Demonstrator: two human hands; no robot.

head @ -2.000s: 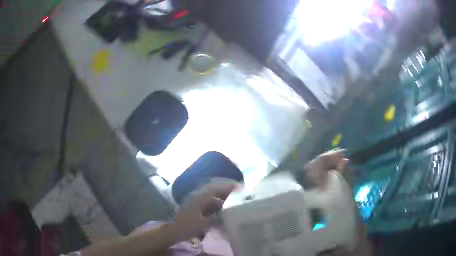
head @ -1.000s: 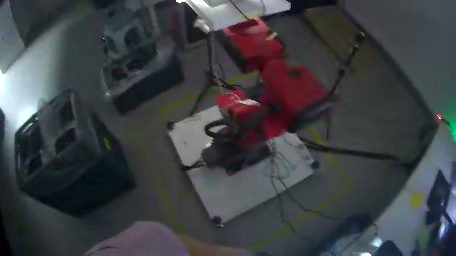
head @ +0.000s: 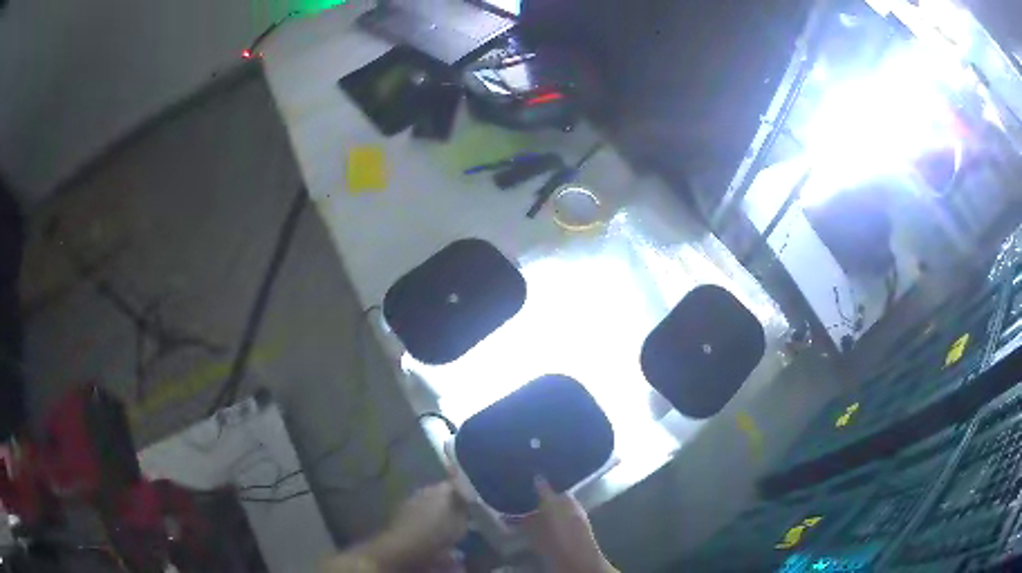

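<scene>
The nearest projector unit, a white body with a black rounded-square face and a small centre dot, lies face up at the table's near end. My right hand is at its near edge, with one digit over the face; the other fingers are hidden. My left hand is blurred beside the unit's lower left corner; its fingers and any contact are unclear. A second unit lies further up on the left, and a third on the right. A black cord is by the nearest unit's left side.
The white table bears a yellow note, pens, a tape roll, a flat black square and a black-red device. Teal-green crates stand right. Red equipment and a low white board are lower left.
The view swung to the floor stand and back to the table. The white unit held in my hands two seconds ago is out of them; a third unit now shows at the table's right.
</scene>
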